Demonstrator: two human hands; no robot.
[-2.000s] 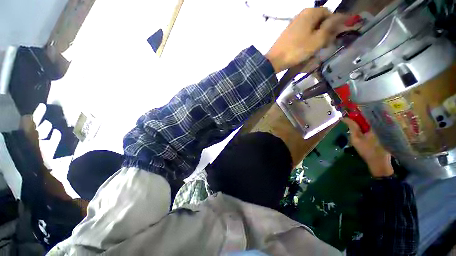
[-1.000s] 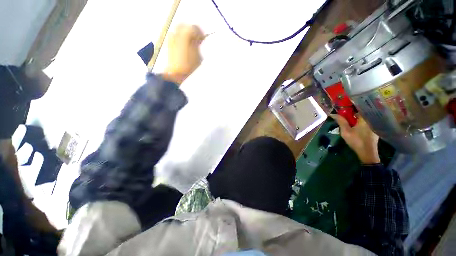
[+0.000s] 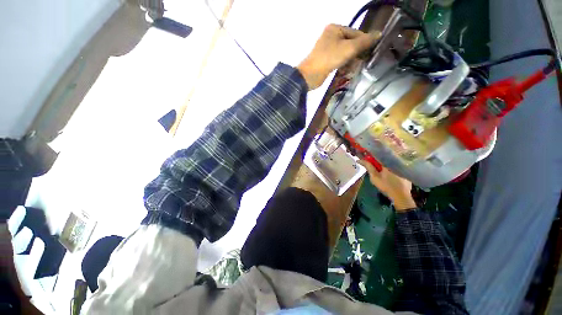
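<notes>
The grey-silver cutting machine (image 3: 400, 129) stands tilted at the right edge of the brown table (image 3: 336, 215). Its flat shiny base plate (image 3: 338, 169) lies beside the white paper, on the brown wood. My right hand (image 3: 391, 184) holds the red grip (image 3: 365, 154) below the motor housing; its fingers are partly hidden behind the machine. My left hand (image 3: 336, 52) is at the metal bar on the machine's far side, fingers closed around its top end. The white marker paper (image 3: 246, 37) spreads left of the machine, overexposed.
A black cable (image 3: 524, 64) runs from a red plug at the motor towards the right. A thin tan stick (image 3: 200, 71) and a dark piece (image 3: 167, 120) lie on the paper. A patterned block (image 3: 77, 231) is at left. Green surface (image 3: 385, 246) with scraps lies right of the table.
My left hand has moved from over the paper back to the machine and taken hold of its bar. The machine now appears further left and turned in view; my right hand stays on the red grip.
</notes>
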